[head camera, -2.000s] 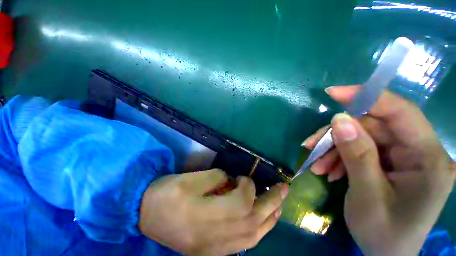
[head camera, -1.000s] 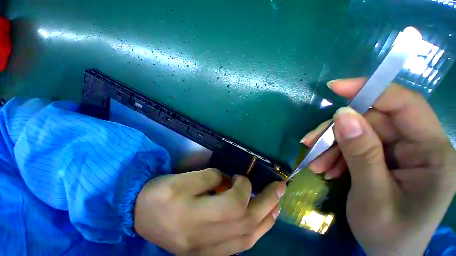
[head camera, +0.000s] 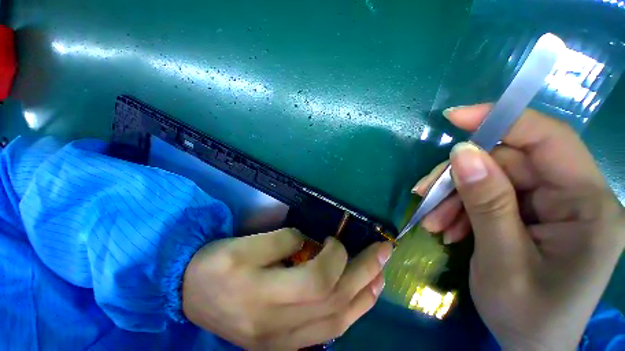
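Observation:
The black tablet housing (head camera: 236, 163) lies slanted on the green bench, its pale grey-white panel (head camera: 205, 175) partly under my left sleeve. My left hand (head camera: 274, 288) rests on the housing's right end, a fingertip at the corner; an orange-brown patch (head camera: 303, 253) shows between its fingers. My right hand (head camera: 528, 206) holds silver tweezers (head camera: 510, 113) between thumb and fingers, tip down at the housing's right corner, beside the thin amber flex cable (head camera: 385, 234). Whether the tip grips the cable cannot be made out.
Yellow transparent tape (head camera: 418, 267) lies right of the housing, with a bright reflection. A glossy clear sheet (head camera: 466, 75) lies at the upper right. A red object (head camera: 7, 62) is cut off at the left edge. The green bench (head camera: 274, 41) shows strong glare.
The tweezer tip has shifted slightly up at the housing's corner, and the right hand slightly left. The left hand stays nearly in place on the housing.

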